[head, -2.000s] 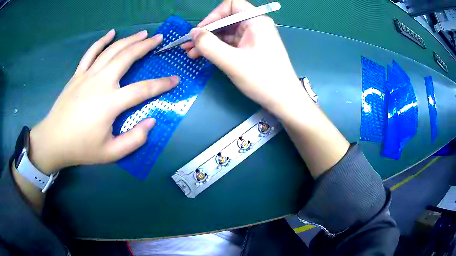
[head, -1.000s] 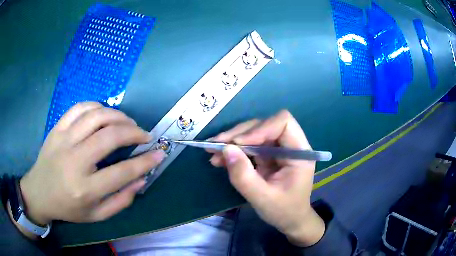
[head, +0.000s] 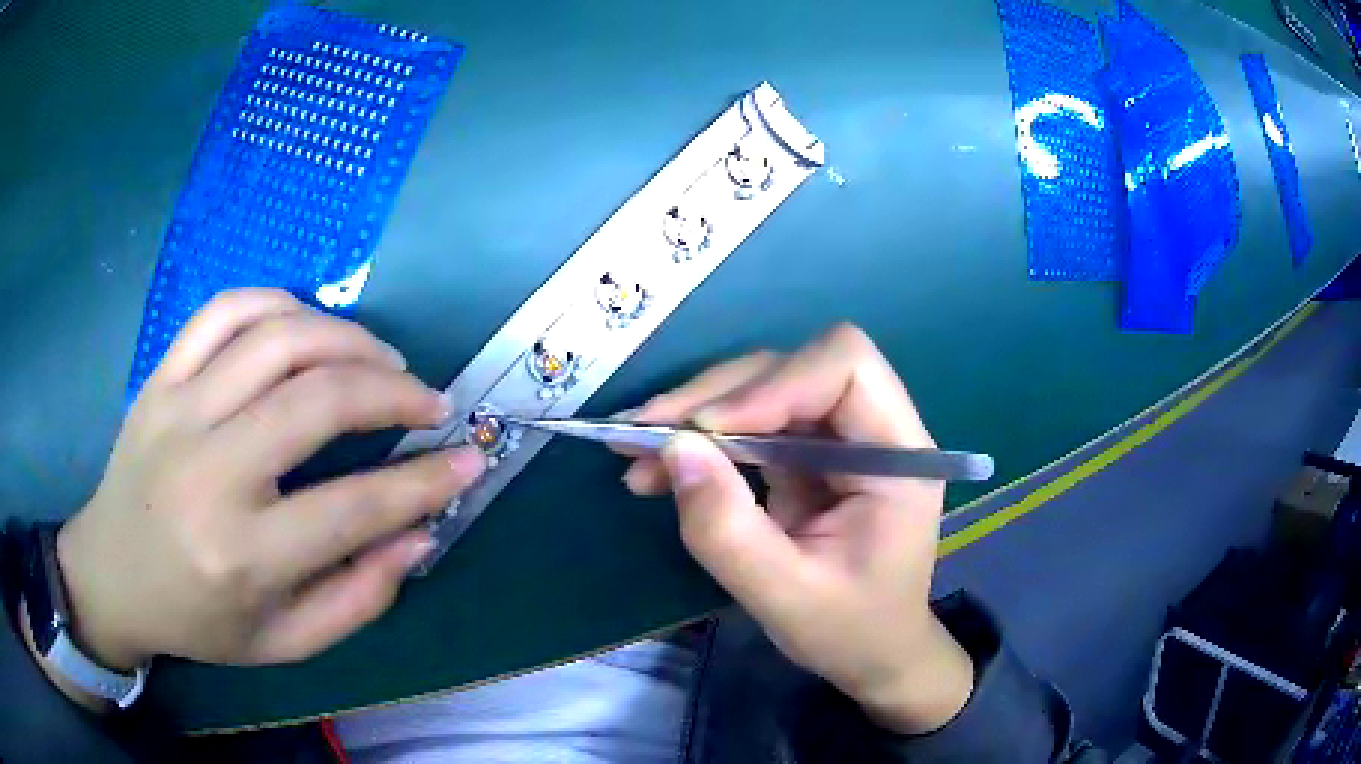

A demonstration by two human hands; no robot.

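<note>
A long pale grey strip part (head: 579, 317) lies slanted on the green mat, with a row of several round components with orange-yellow centres. My left hand (head: 269, 485) rests over its lower-left end, fingertips on the strip beside a round component (head: 487, 431). My right hand (head: 814, 515) holds silver tweezers (head: 836, 457), their tip at the right side of that component. Any small piece at the tip is too small to tell. A blue sheet (head: 321, 149) with rows of pale marks lies at the left, its lower part hidden by my left hand.
Two blue sheets (head: 1172, 179) and a narrow blue strip (head: 1276, 157) lie at the right of the mat. The table's curved front edge (head: 1097, 426) runs along the right and bottom. Beyond it are grey floor, a yellow line (head: 1134, 448) and a white-framed dark object (head: 1231, 672).
My hands have moved from the blue sheet to the strip, which now shows more fully. Over the last second, the hands and tweezers have hardly moved.
</note>
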